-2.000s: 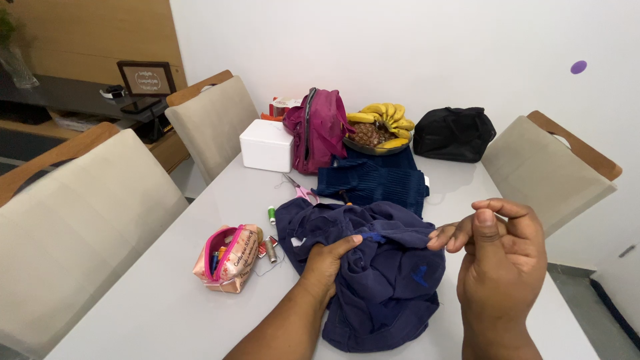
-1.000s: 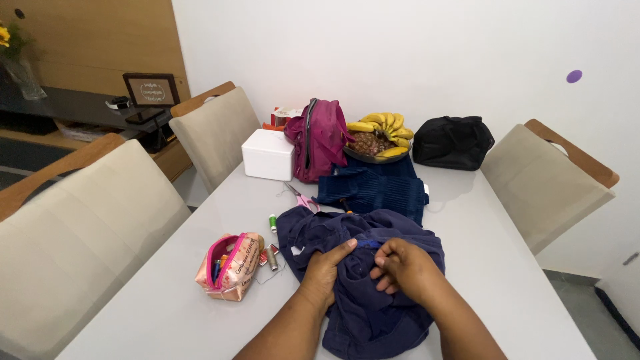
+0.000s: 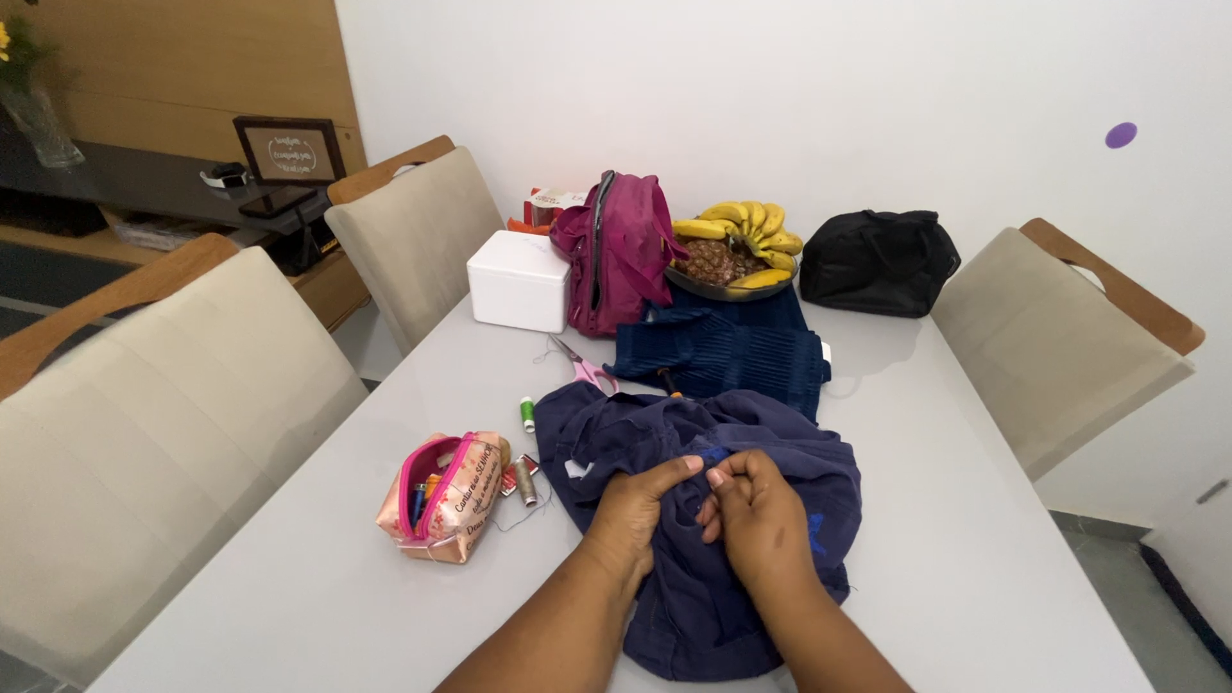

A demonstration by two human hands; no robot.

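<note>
A navy blue cloth garment point(image 3: 703, 597) lies bunched on the table, with bright blue stitching on it. My left hand point(image 3: 635, 510) grips a fold of it, thumb on top. Close beside, my right hand point(image 3: 756, 510) has thumb and forefinger pinched together at the blue patch; whether a needle is between them is too small to tell. Left of the garment are a green thread spool point(image 3: 527, 415), a grey thread spool point(image 3: 525, 481) and an open floral zip pouch point(image 3: 448, 496). Pink-handled scissors point(image 3: 589, 371) lie just beyond the cloth.
Behind the garment lies a ribbed dark blue cloth point(image 3: 731, 361). Farther back stand a white box point(image 3: 520, 281), a magenta bag point(image 3: 621, 250), a bowl of bananas and a pineapple point(image 3: 736, 284) and a black bag point(image 3: 878, 265). Upholstered chairs point(image 3: 173, 433) flank the white table point(image 3: 318, 577).
My right hand, raised off to the right of the garment two seconds ago, has come down and left onto the cloth beside my left hand. My left hand keeps its hold.
</note>
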